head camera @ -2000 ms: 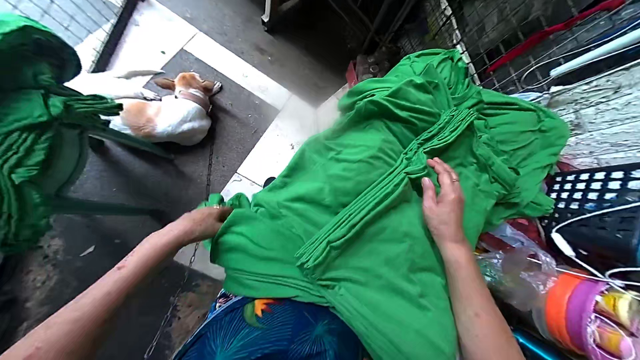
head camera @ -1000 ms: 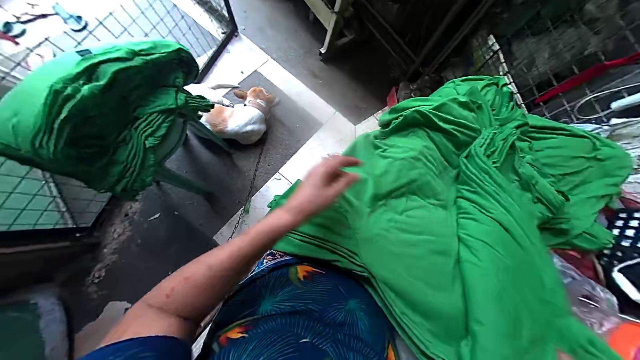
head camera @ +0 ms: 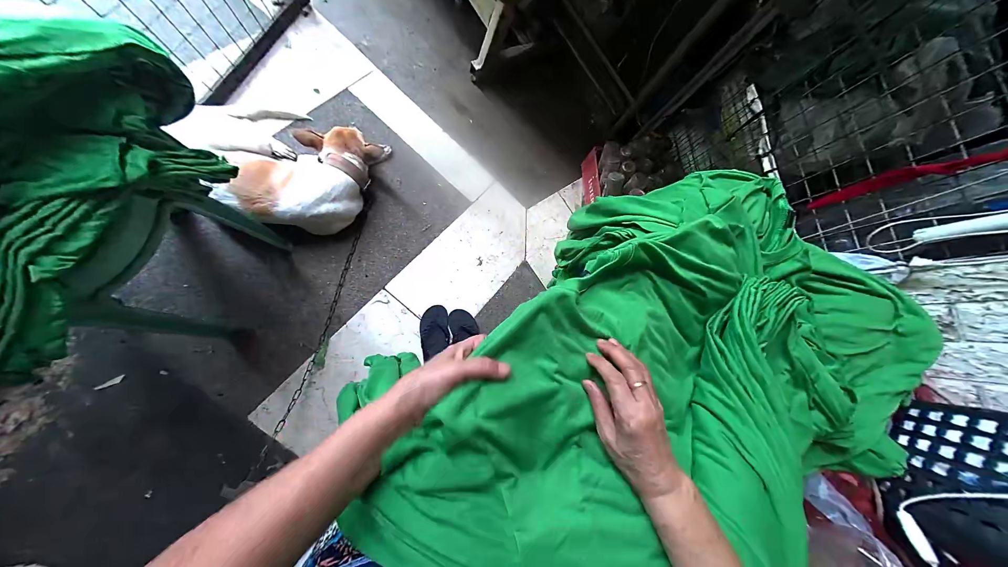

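A pile of green fabric garments point(head camera: 543, 441) lies spread across my lap and reaches away to the right, with several layers bunched in folds. My left hand point(head camera: 449, 378) rests at the pile's left edge, its thumb on top of the cloth and its other fingers partly hidden over the far edge; whether it pinches the cloth I cannot tell. Flat on the same cloth lies my right hand point(head camera: 630, 417), a ring on one finger and the fingers slightly apart. More green garments point(head camera: 47, 197) hang over a green plastic chair point(head camera: 142, 315) at the left.
A white and tan dog point(head camera: 315, 189) lies on the tiled floor, near a chain point(head camera: 331, 315). Dark footwear point(head camera: 447, 327) shows beyond the cloth. At the right are a wire grid point(head camera: 866, 118), a dark plastic basket point(head camera: 945, 441) and a white cable point(head camera: 945, 498). Bottles point(head camera: 630, 169) stand behind the pile.
My left hand, raised above the cloth a second ago, is down at its left edge. My right hand, not visible then, shows on the cloth. The cloth near me lies differently.
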